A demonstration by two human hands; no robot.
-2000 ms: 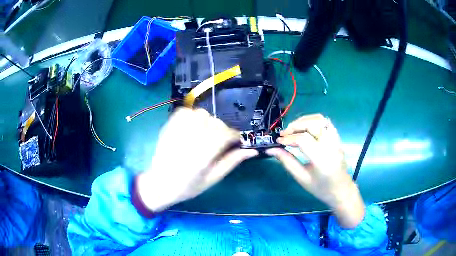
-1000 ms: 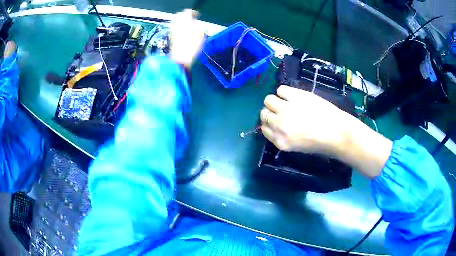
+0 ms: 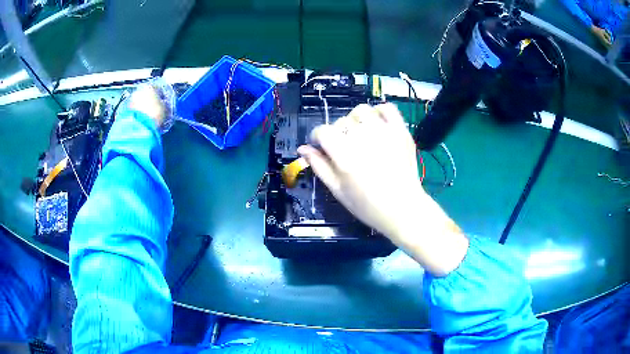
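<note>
A black chassis [image 3: 331, 245] lies on the green mat in front of me. Its orange ribbon cable [image 3: 293, 171] rises at the left to the fingertips of my right hand [image 3: 373, 155], which pinch its upper end. This hand hides much of the chassis's right half. A thin white cable [image 3: 315, 197] crosses the chassis. My left hand [image 3: 148, 104] reaches to the round clear coil or bag [image 3: 167, 97], left of the blue screw bin [image 3: 257, 109]. Its fingers are blurred by glare, so its grip cannot be told.
A neighbouring black unit with a speckled board [image 3: 52, 213] lies at far left, partly behind my left sleeve. The black screwdriver [image 3: 476, 62] hangs at upper right, its cord [image 3: 535, 169] running down. A short dark cable [image 3: 192, 263] lies near the front edge. Another person's hand [image 3: 602, 34] shows top right.
The view has swung back left after turning right. My left hand has left the chassis front edge for the clear coil. My right hand has moved from the front edge up to the ribbon, now bent.
</note>
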